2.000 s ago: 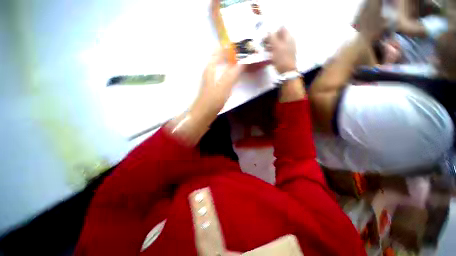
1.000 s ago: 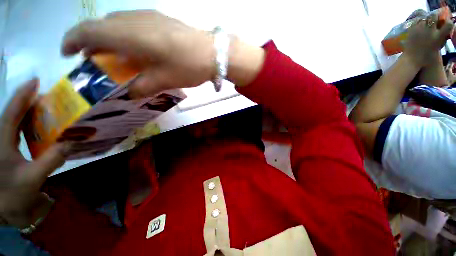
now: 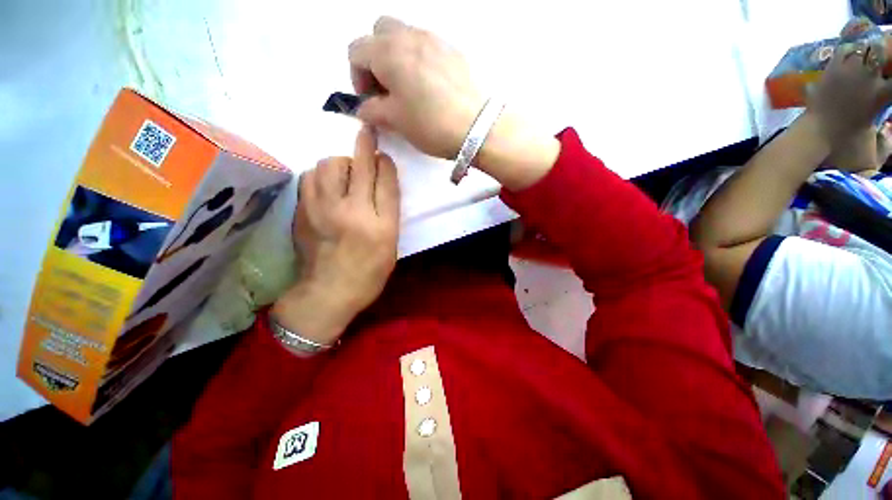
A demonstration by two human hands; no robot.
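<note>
The printed carton (image 3: 108, 278) lies at the left near the table's front edge, its orange side with a QR code and dark photo facing up. My right hand (image 3: 416, 88) holds a small black tool (image 3: 342, 102) between thumb and fingers, over the white sheets. My left hand (image 3: 347, 220) rests on the white sheets (image 3: 440, 195), its index fingertip close to my right thumb. I cannot tell whether a sticker is at the left fingertips.
The white table (image 3: 606, 59) has a yellowish streak (image 3: 147, 49) behind the carton. At the right a co-worker's hands (image 3: 846, 93) hold another orange and grey carton (image 3: 792, 76). The co-worker's arm and white sleeve are close to my right elbow.
The carton, held between both hands a second ago, now lies at the left, let go. Both hands have moved over the sheets, and the black tool now shows in my right hand.
</note>
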